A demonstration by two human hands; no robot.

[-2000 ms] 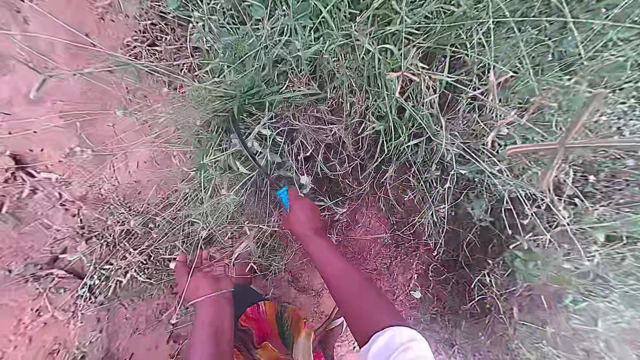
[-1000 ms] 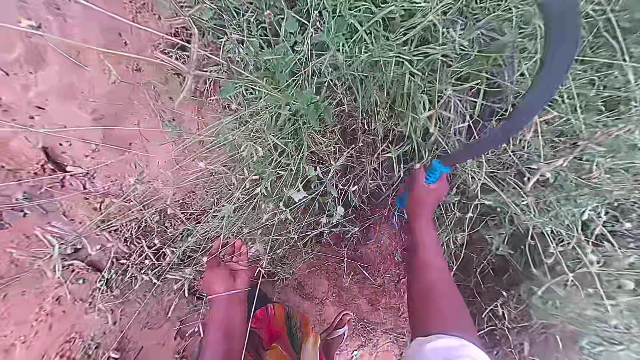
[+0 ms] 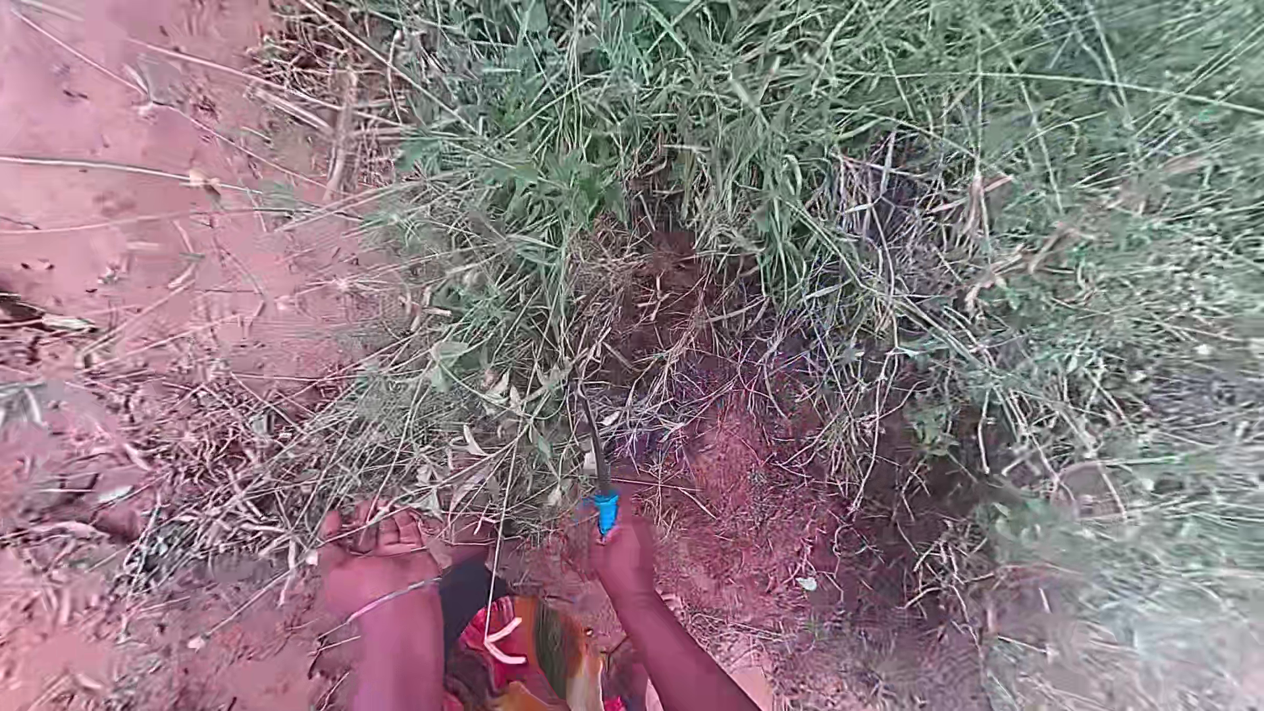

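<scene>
A sickle with a dark curved blade (image 3: 595,444) and blue wrapping at the handle (image 3: 606,512) is gripped in my right hand (image 3: 624,558), low in the middle of the view. Its blade points up into the grass stems, and its tip is hard to make out. My left hand (image 3: 380,553) lies at the lower left by the edge of the cut or flattened stems (image 3: 296,444), palm partly up and fingers curled. Whether it holds any stems cannot be told. Green grass (image 3: 691,118) stands beyond both hands.
Reddish bare soil (image 3: 148,267) runs down the left side, with long dry stalks across it. More soil with roots and stubble (image 3: 750,484) lies right of the sickle. Dense grass (image 3: 1116,296) covers the right. Colourful patterned cloth (image 3: 538,652) shows at the bottom.
My right hand has brought the sickle from the right, where its blade was raised, back left and down to the stems near my left hand. My left hand stays low on the left.
</scene>
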